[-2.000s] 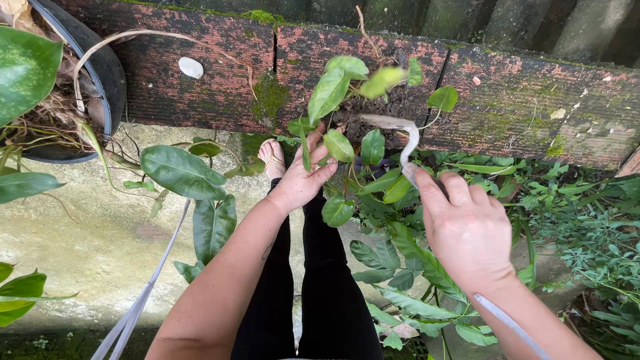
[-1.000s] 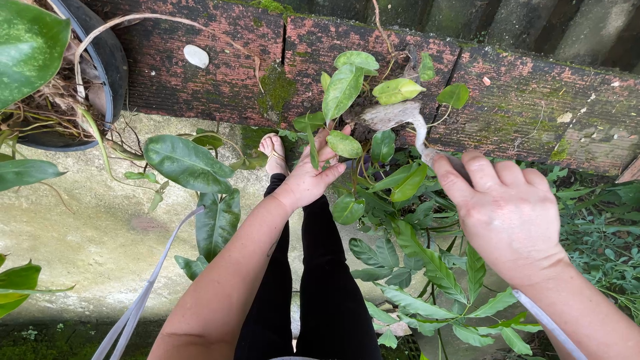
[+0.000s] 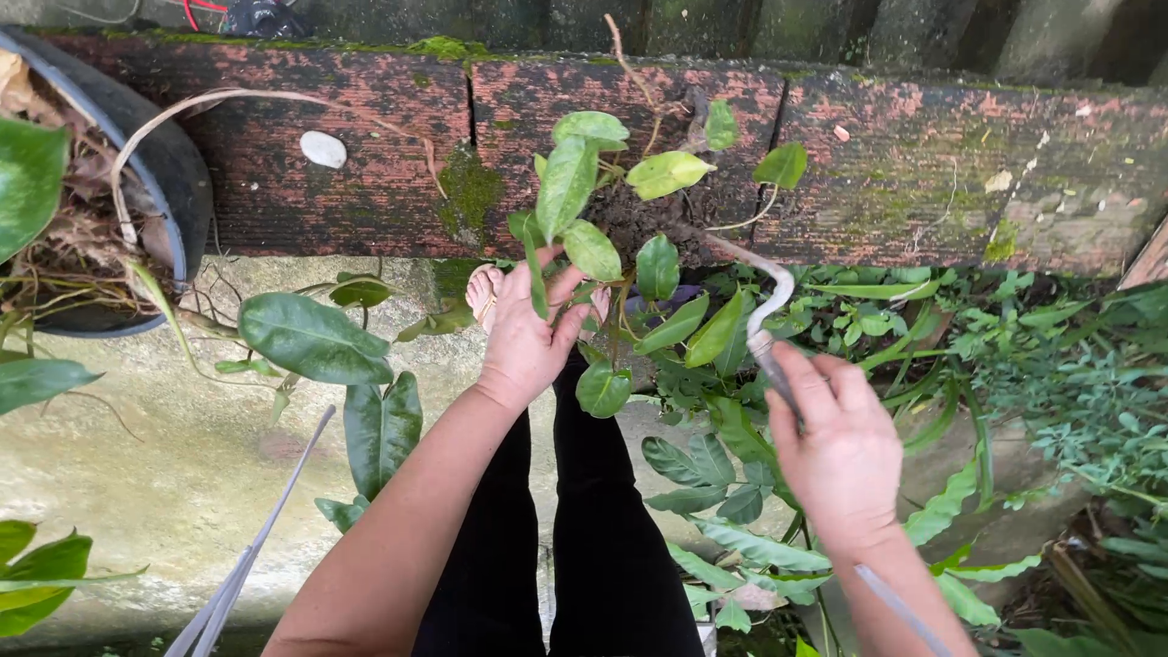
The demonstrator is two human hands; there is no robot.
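My right hand grips the handle of a hand trowel with a curved metal neck. The trowel's blade end is sunk in or hidden by dark soil on a weathered, red-painted ledge. At the soil stands a leafy vine plant with green and yellowish leaves. My left hand is at the plant's near side, its fingers among the lower leaves and partly hidden by them; whether they close on a stem I cannot tell.
A black plastic pot with a trailing plant stands at the left. A white pebble lies on the ledge. Corrugated sheeting runs behind it. Dense foliage fills the right side, and my feet are on the concrete below the ledge.
The trowel blade, visible over the soil a second ago, is now mostly out of sight in the soil. My left hand stays by the plant.
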